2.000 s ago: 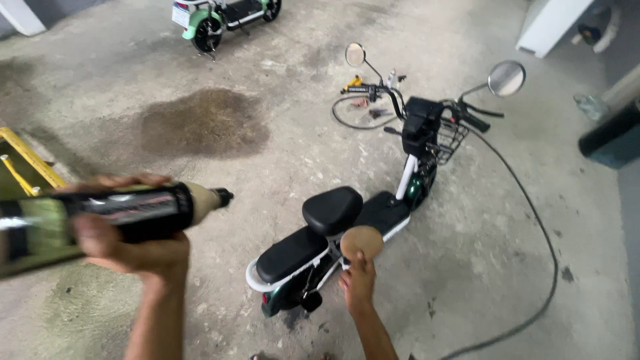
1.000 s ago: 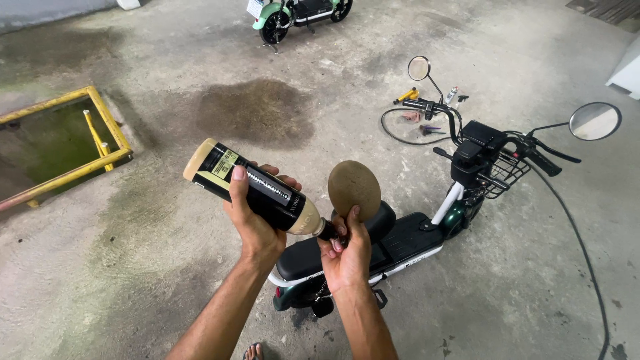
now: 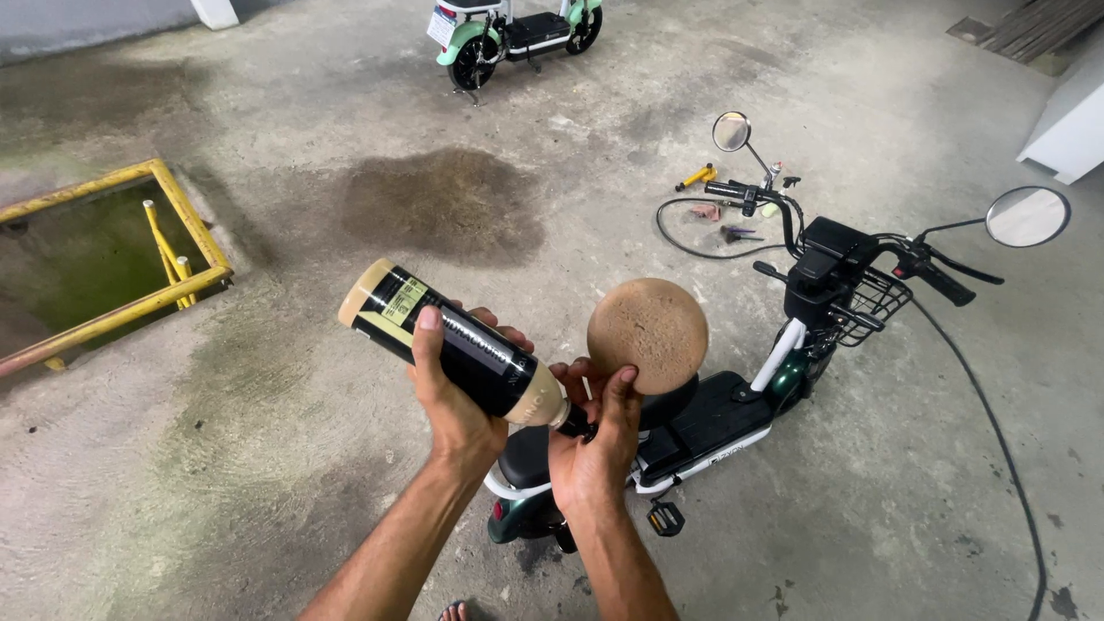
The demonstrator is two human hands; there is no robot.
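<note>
My left hand (image 3: 457,379) is wrapped round a plastic squeeze bottle (image 3: 448,341) with a black label and cream-coloured contents, tilted with its black cap down to the right. My right hand (image 3: 595,431) pinches the lower edge of a round tan foam pad (image 3: 649,335) between thumb and fingers. The palm of that hand is against or very near the bottle's black cap (image 3: 575,423); exact contact is unclear. Behind and below both hands stands a dark green and white electric scooter (image 3: 707,431), its seats partly hidden by my right hand and the pad.
A hose (image 3: 992,414) runs over the concrete floor at right. Small tools and a yellow spray gun (image 3: 694,177) lie beyond the handlebar. A yellow-railed pit (image 3: 86,319) is at left, a mint green scooter (image 3: 517,39) at the top. A white pillar base (image 3: 1069,129) stands at right.
Two seconds ago the bottle was far left, apart from the pad; my left hand has brought it right, to my right hand. The view has shifted. Since one second ago, little differs.
</note>
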